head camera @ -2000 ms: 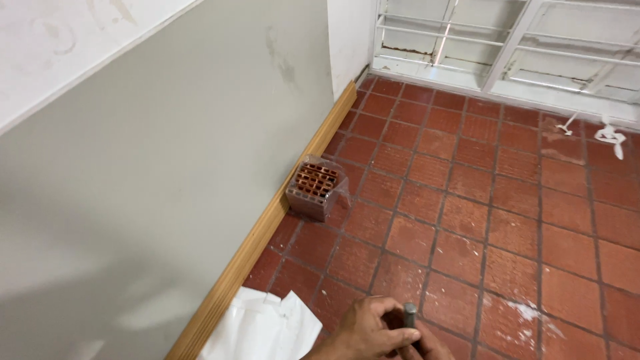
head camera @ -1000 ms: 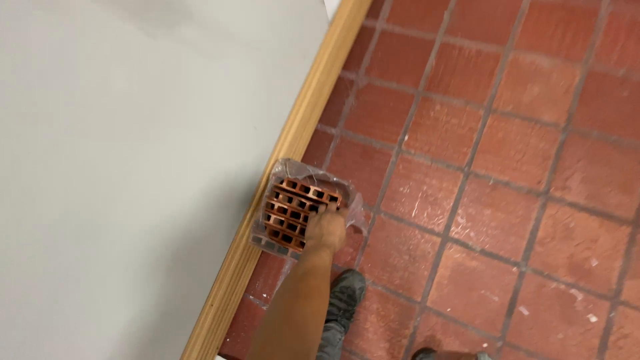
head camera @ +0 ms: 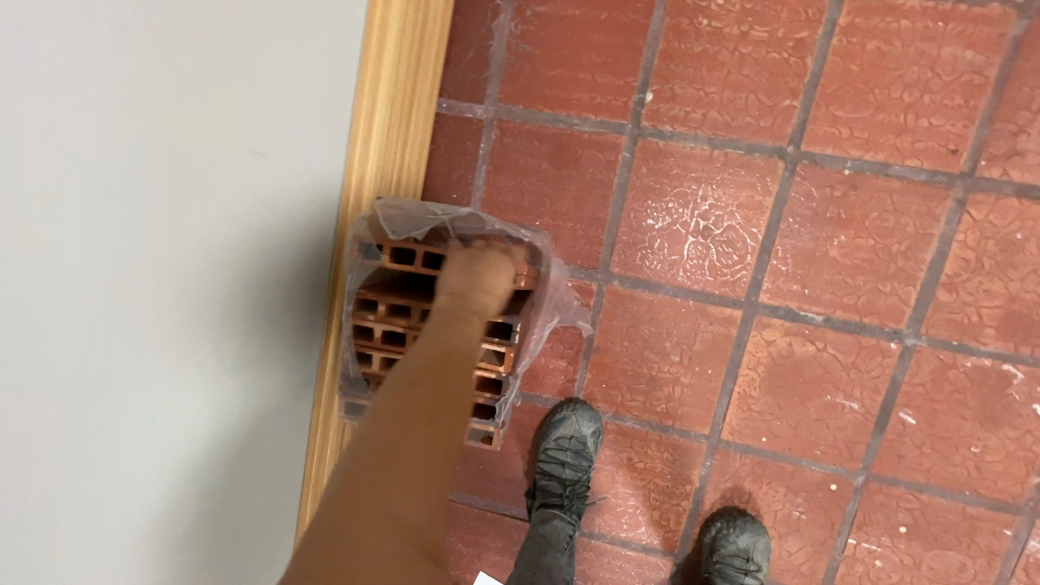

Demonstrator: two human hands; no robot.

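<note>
A pack of hollow clay bricks point(head camera: 394, 337) in torn clear plastic wrap point(head camera: 561, 305) stands against the wooden trim, its open cells facing up. My left hand point(head camera: 479, 276), slightly blurred, reaches down into the wrap from the bottom of the view. Its fingers are closed over the hollow clay brick point(head camera: 402, 257) at the pack's upper end. A dark gap separates that brick from the rows below. My forearm hides part of the middle and lower rows. My right hand is out of view.
A pale wall panel point(head camera: 162, 244) fills the left side, edged by wooden trim point(head camera: 398, 106). Red floor tiles point(head camera: 682, 349) with grey joints spread to the right. My two dark shoes point(head camera: 565, 451) point(head camera: 734, 544) stand below and right of the pack. A white corner point(head camera: 486, 578) shows at the bottom edge.
Two seconds ago both hands were together near a small dark cylindrical object, away from the pack. One second ago my left hand was at the bricks. The brick under it now sits apart from its neighbours.
</note>
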